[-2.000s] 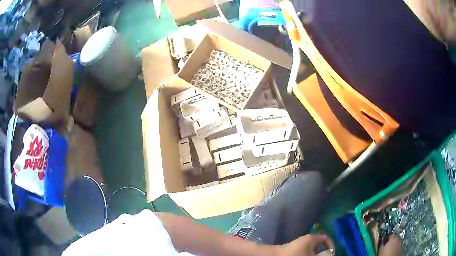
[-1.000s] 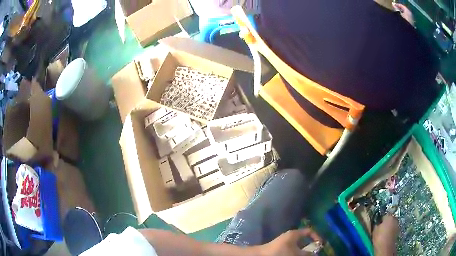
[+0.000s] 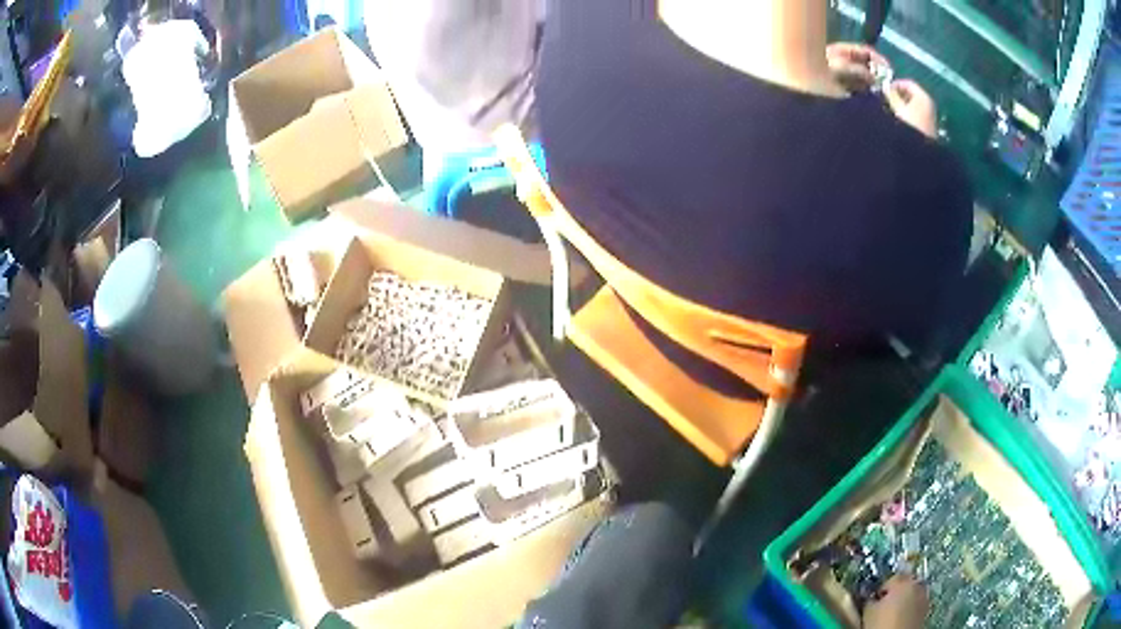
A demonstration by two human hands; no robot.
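The green crate (image 3: 1030,457) stands at the lower right, lined with cardboard. Many small green boards (image 3: 983,541) with silvery parts cover its inside, with a few pink bits at its left. My right hand (image 3: 900,605) is at the bottom edge of the picture, in the crate's near left part, its fingers down at the boards. It is small and partly cut off, so I cannot tell if it grips a piece. My left hand is out of the picture.
A large carton (image 3: 285,485) holds pale boxy pieces (image 3: 516,430) and a small open box of beige parts (image 3: 418,332). A person in dark clothes (image 3: 750,184) sits on an orange chair (image 3: 670,369). A second green crate (image 3: 1002,307), a white-lidded bucket (image 3: 129,289) and another carton (image 3: 314,135) stand around.
The view has shifted, so the cartons, chair and green crate appear further left and lower. My left hand and forearm have left the picture. My right hand remains in the crate, lower in view.
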